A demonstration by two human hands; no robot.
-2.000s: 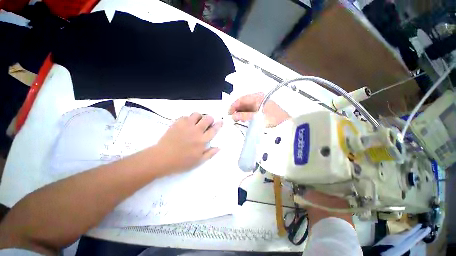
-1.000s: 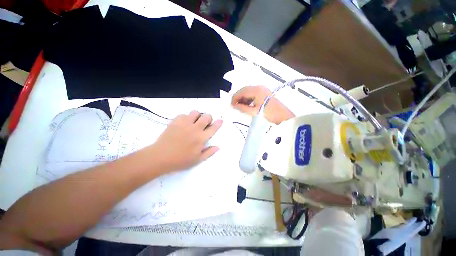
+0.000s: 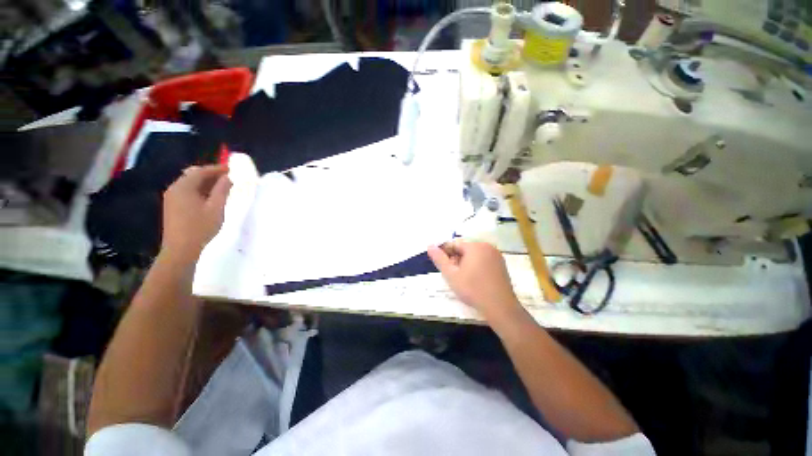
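Note:
A large white sheet (image 3: 347, 209) lies on the table, its left end lifted and curled. My left hand (image 3: 198, 203) grips that lifted left edge. My right hand (image 3: 472, 272) pinches the sheet's lower right edge near the needle area, with a black fabric strip (image 3: 356, 278) showing along the front edge. Whether the right hand also holds the black fabric is hard to tell. A large black fabric panel (image 3: 320, 111) lies behind the sheet. The sewing machine (image 3: 623, 116) stands at the right, its presser foot (image 3: 474, 194) beside the sheet's right end.
A red basket (image 3: 200, 89) with black pieces is at the back left. Black fabric (image 3: 133, 205) hangs over the table's left side. A yellow strip (image 3: 531, 245), black-handled scissors (image 3: 592, 283) and a slim black tool (image 3: 656, 239) lie right of my right hand. The lamp (image 3: 409, 129) is behind.
The view has swung round. My left hand has gone from flat on the sheet to its left edge, now lifted. My right hand has come from behind the machine head to the front edge.

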